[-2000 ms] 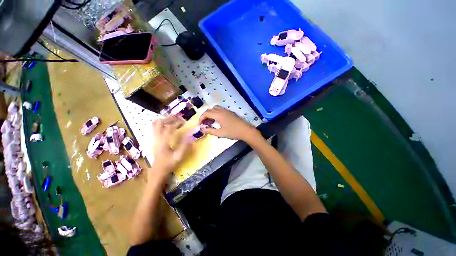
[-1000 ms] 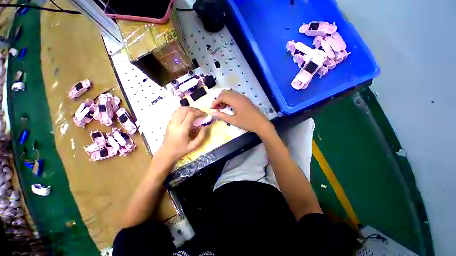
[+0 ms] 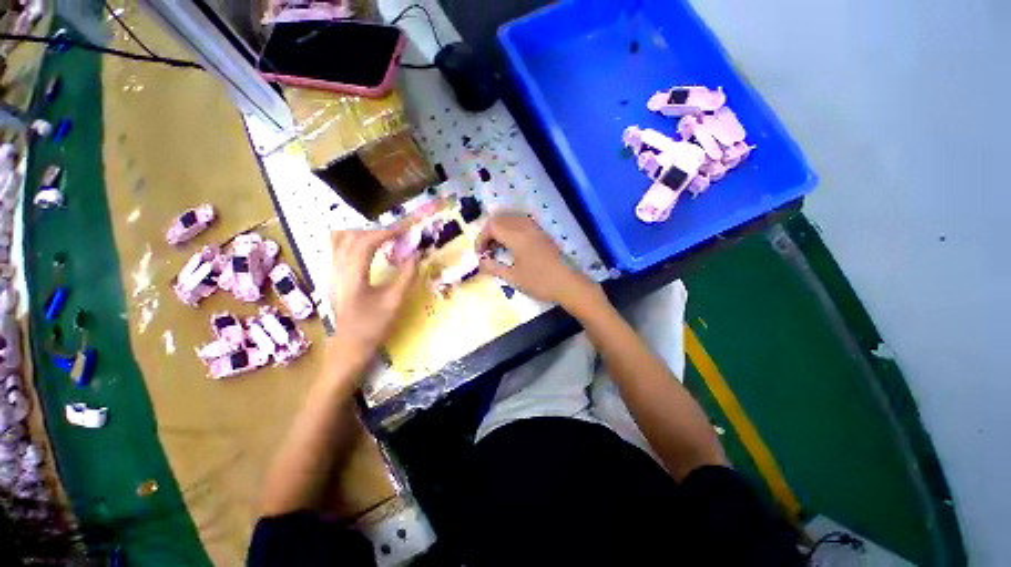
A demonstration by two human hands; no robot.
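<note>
My left hand is over the left of the yellow sheet, its thumb and fingers around a blurred pink unit. My right hand is at the sheet's right side, with a small white piece between its fingertips. Another pink unit lies on the sheet between the hands, close to the right fingertips. Black pads lie beyond the hands, before the box, among partly hidden pink parts. A small dark piece is below my right hand.
A taped cardboard box stands behind the hands, with a smartphone on it and a black round object beside it. The blue bin at right holds pink units. More pink units lie on the brown covering at left.
The pink unit that was between both hands now lies nearer my right hand. My left hand has moved left and up to another pink unit. The view has shifted slightly.
</note>
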